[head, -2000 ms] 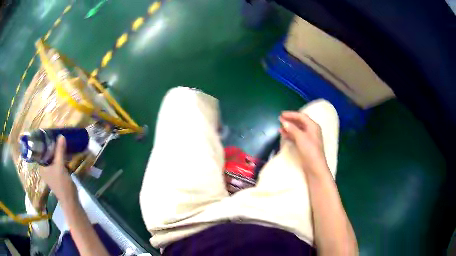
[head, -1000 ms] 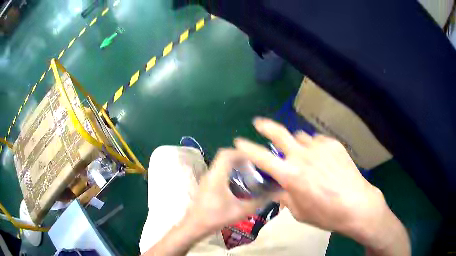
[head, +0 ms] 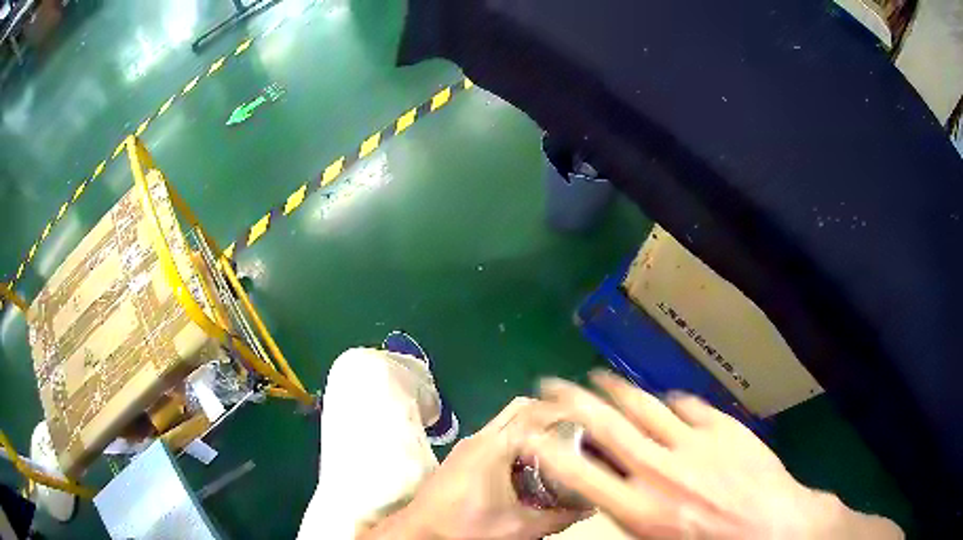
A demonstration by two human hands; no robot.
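Observation:
The vacuum flask (head: 536,483) is at the bottom centre, above my lap. Only a small shiny steel, rounded part shows between my hands; the rest is hidden. My left hand (head: 475,477) is wrapped around it from the left. My right hand (head: 692,469) lies across its top from the right, with its fingers curled over it and blurred. I cannot tell the lid or cup apart from the body under the fingers.
A yellow-railed trolley (head: 169,253) with a taped carton (head: 100,332) stands at left, beside a pale box-like surface (head: 156,496). A black-covered table (head: 739,137) fills the upper right. Below it are a blue crate (head: 644,343), a tan carton (head: 718,327) and a grey bin (head: 576,200).
My left hand has brought the flask from the far left to the centre, and my right hand has come onto it from my knee. Since then both hands have moved lower in view.

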